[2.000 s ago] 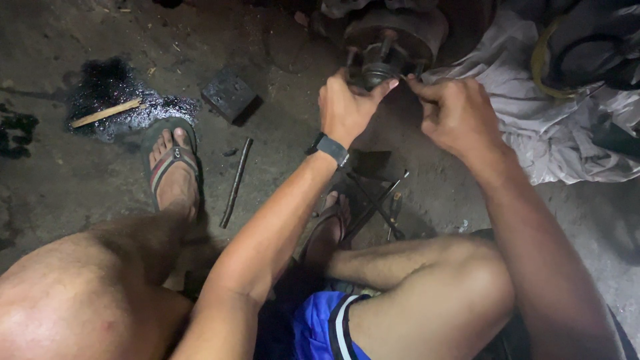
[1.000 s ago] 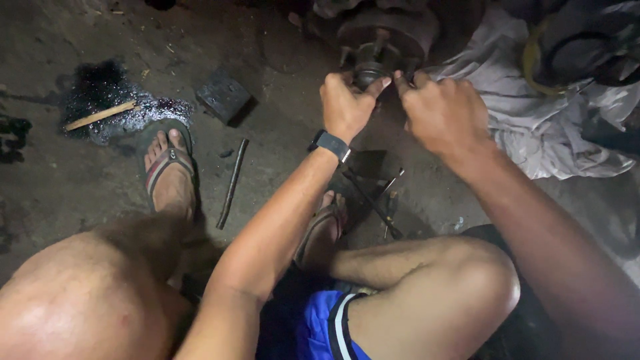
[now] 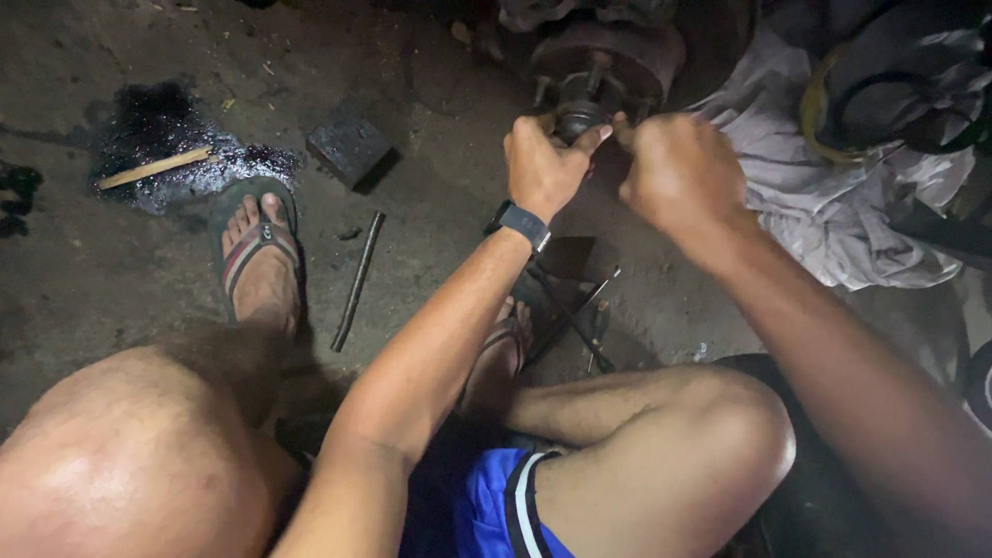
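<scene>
A dark metal wheel hub (image 3: 647, 66) with protruding studs is at the top centre. My left hand (image 3: 546, 164), a watch on its wrist, has its fingers and thumb around the round metal end piece (image 3: 577, 118) at the hub's centre. Just right of that piece is my right hand (image 3: 678, 170), its fingers curled and blurred. The tip of its index finger is close to my left thumb. Whether it pinches something small cannot be made out.
On the floor lie a dark rectangular block (image 3: 350, 149), a metal rod (image 3: 358, 283), a wood strip (image 3: 155, 167) in a wet oily patch, and crossed thin tools (image 3: 570, 310) by my right foot. Crumpled pale sheeting (image 3: 829, 209) lies at the right, with a yellowish ring (image 3: 814, 101) on it.
My right hand's fingers, stretched toward the hub's end piece a second ago, are now more curled and blurred. My left hand stays at the end piece.
</scene>
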